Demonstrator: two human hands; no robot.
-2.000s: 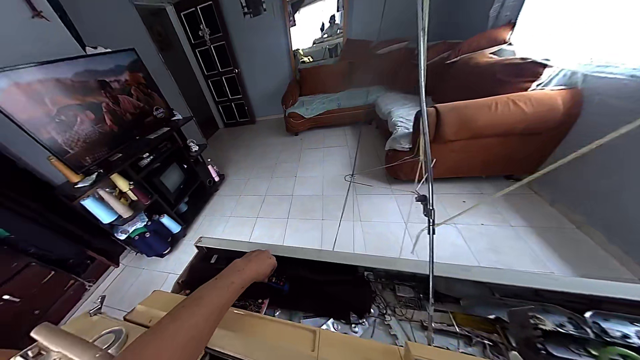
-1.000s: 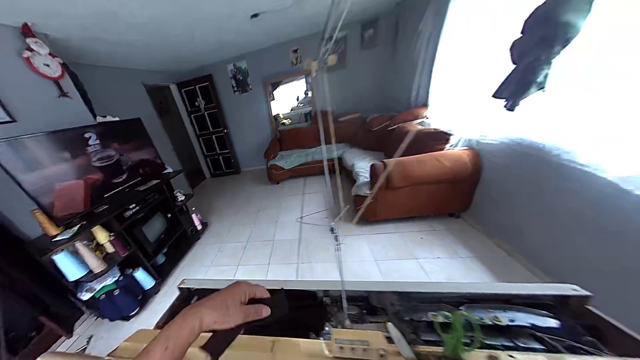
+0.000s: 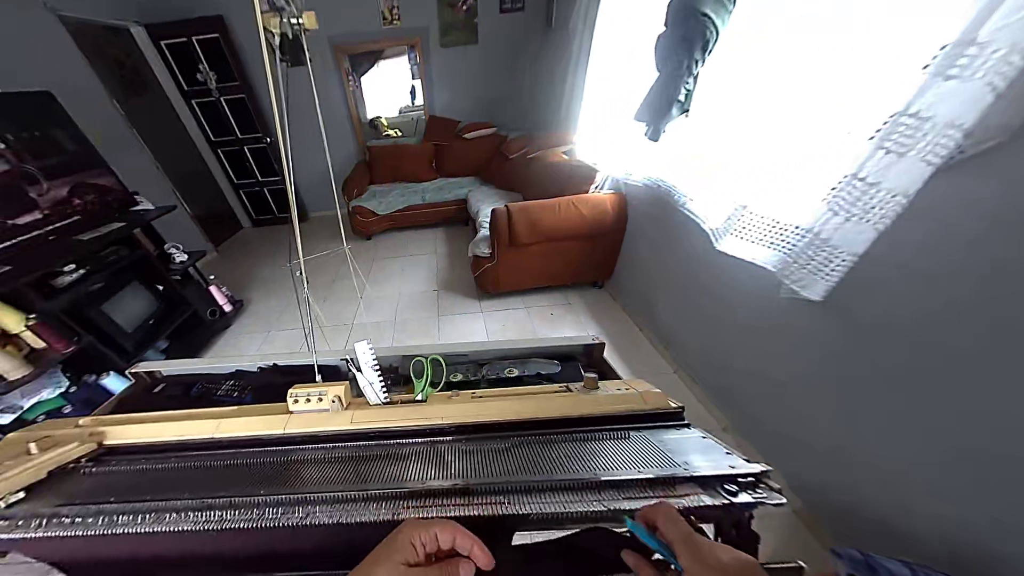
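A knitting machine with a metal needle bed point(image 3: 448, 464) spans the lower part of the head view. My right hand point(image 3: 680, 544), at the bed's front edge toward the right, holds a turquoise-handled tool point(image 3: 652, 542) between its fingers. To its left, my left hand point(image 3: 432, 548) is just below the front row of needles, fingers curled and apart, with nothing seen in it. Dark fabric point(image 3: 572, 552) lies between the two hands. Behind the bed, green-handled scissors point(image 3: 428, 376) and a white toothed comb point(image 3: 371, 370) stand near a small cream counter box point(image 3: 318, 397).
A yarn mast point(image 3: 292, 176) with taut strands rises behind the machine. The carriage point(image 3: 48, 464) sits at the bed's left end. A cream rail point(image 3: 480, 410) runs behind the needles. Yarn cones are at the left, a sofa beyond, and a grey wall at the right.
My hand has left the open space behind the machine; both hands are now at the front of the needle bed, the right with a turquoise-handled tool. The view has swung right and down.
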